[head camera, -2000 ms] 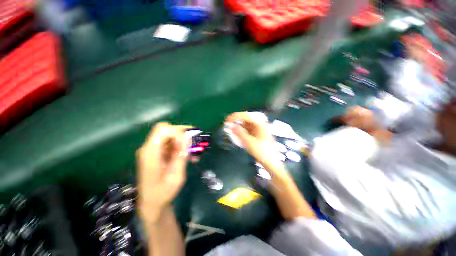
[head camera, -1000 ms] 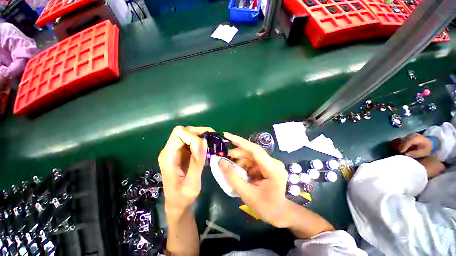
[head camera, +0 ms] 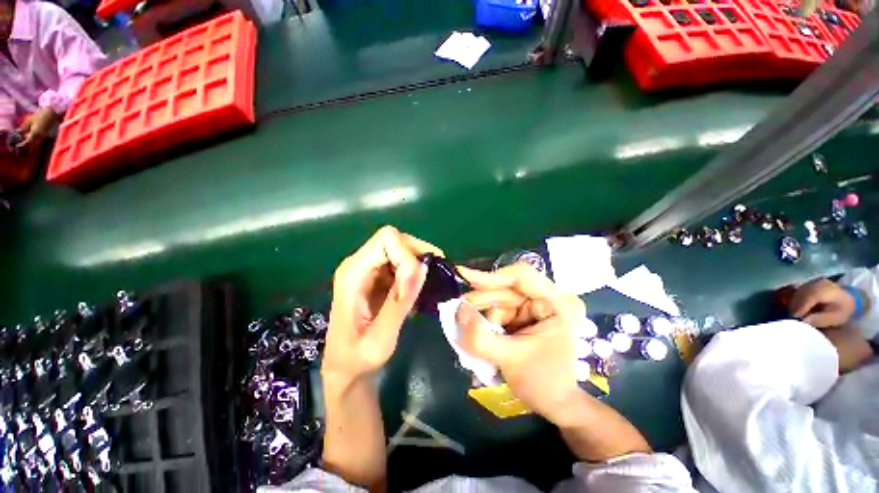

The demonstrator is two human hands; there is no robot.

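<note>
My left hand holds a small dark glossy piece, perhaps a watch head, upright between thumb and fingers. My right hand pinches a white cloth or tissue against the piece's lower right side; its fingertips also meet the piece. The side of the piece away from me is hidden. A yellow card lies on the green bench below my right hand, partly covered by it.
Black compartment tray and a dark metal heap at left. White-topped pots, white sheets and a glass container at right. Metal post slants beyond. Red trays at the back. A neighbour's sleeve at right.
Since two seconds ago my hands have come together and the white cloth now touches the dark piece. Since one second ago the piece has turned, and the view has shifted slightly.
</note>
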